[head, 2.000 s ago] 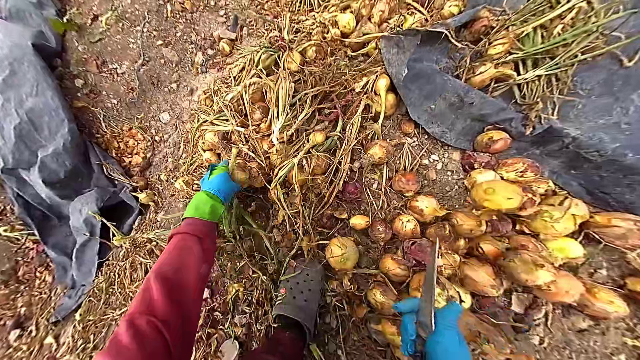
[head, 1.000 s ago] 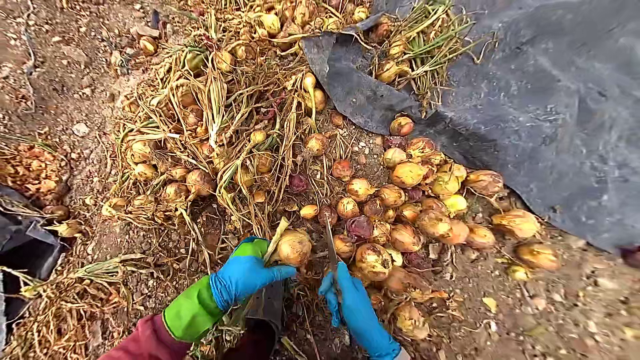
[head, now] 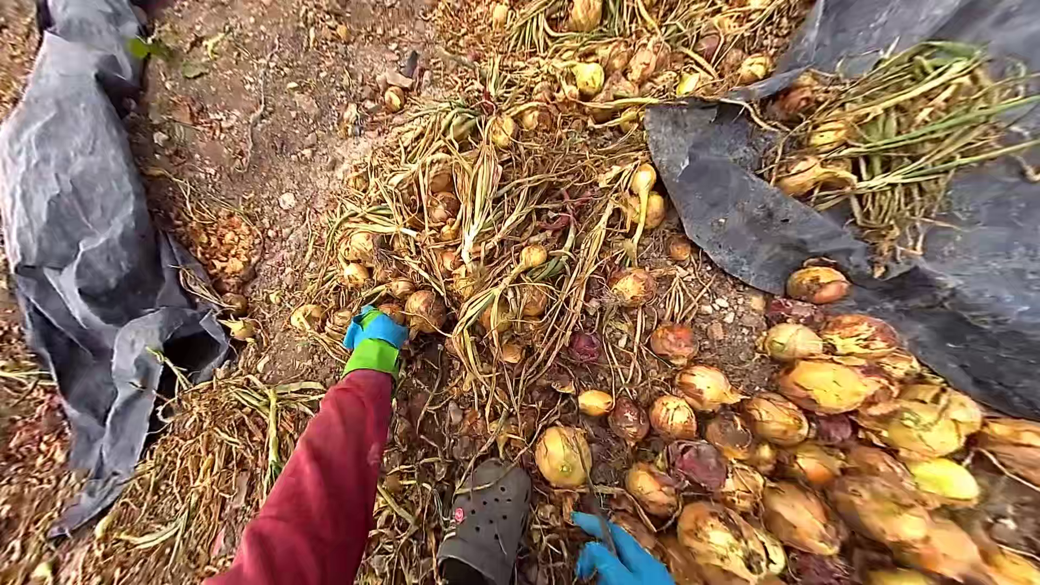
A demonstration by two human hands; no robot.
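Note:
My left hand point(head: 375, 328), in a blue glove with a green cuff, reaches to the lower left edge of a heap of onions with dry tops point(head: 479, 268). Its fingers are by an onion point(head: 425, 311); what they hold, if anything, is hidden. At the bottom, my right hand point(head: 617, 556), in a blue glove, is shut on a knife point(head: 600, 516), seen only in part. A yellow onion point(head: 564, 457) without its top lies just above the knife. Topped onions point(head: 812, 455) spread over the ground to the right of my right hand.
A grey clog point(head: 485, 520) is on the ground between my arms. Dark sheeting point(head: 731, 203) lies at the upper right with a bunch of green-topped onions point(head: 910, 146) on it. Another crumpled dark sheet point(head: 81, 203) runs down the left side. Dry leaves point(head: 211, 463) cover the lower left ground.
One second ago my left hand held an onion by the knife; now it is away at the heap, and a topped onion lies by the clog. The view has swung left.

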